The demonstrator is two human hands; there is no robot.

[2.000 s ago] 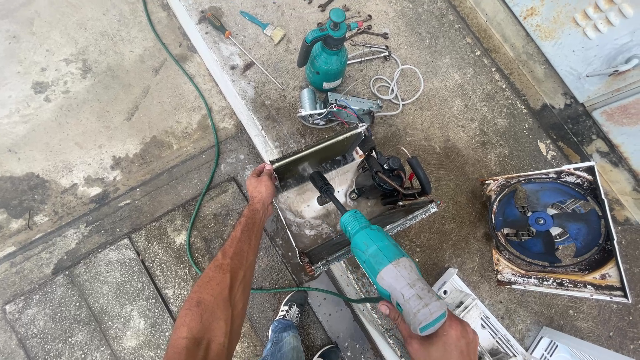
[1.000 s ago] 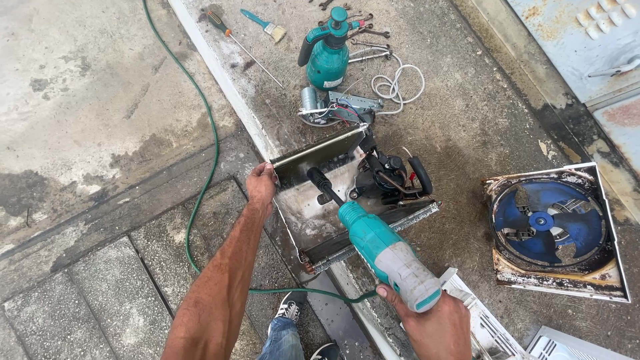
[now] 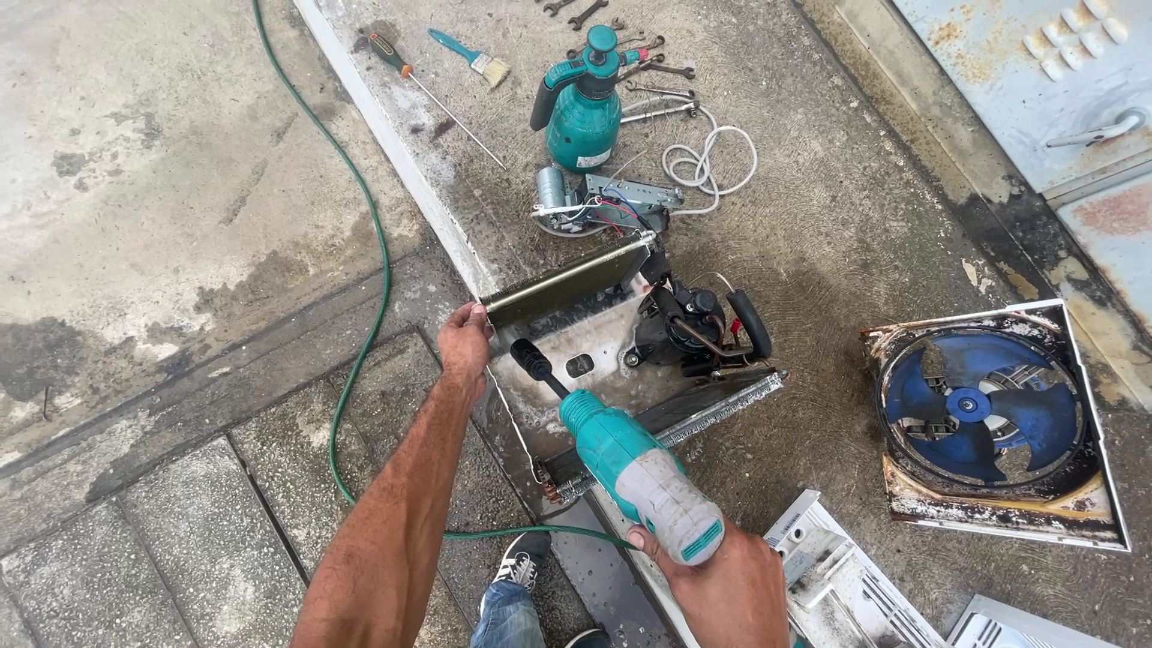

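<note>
My right hand (image 3: 724, 585) grips a teal and grey handheld pressure washer (image 3: 630, 468), whose black nozzle (image 3: 531, 358) points into an open metal appliance chassis (image 3: 576, 360). The fingers of my left hand (image 3: 466, 340) hold the near-left end of the upper finned heat exchanger (image 3: 571, 279). Across the chassis lies a second finned coil (image 3: 675, 432), partly behind the washer. A black compressor with copper pipes (image 3: 693, 324) sits at the chassis's right end. The washer's handle is mostly hidden by my right hand and the tool body.
A green hose (image 3: 382, 261) runs down the left and behind my left forearm. Beyond the chassis are a teal pump sprayer (image 3: 583, 117), wired electrical parts (image 3: 612, 202), a screwdriver (image 3: 450, 112), a paintbrush (image 3: 472, 58) and several wrenches. A blue fan in a rusty housing (image 3: 967, 405) lies right, near white panels (image 3: 837, 576).
The washer and my right hand have shifted slightly left and down since the earliest frame. My left hand stays at the heat exchanger's end.
</note>
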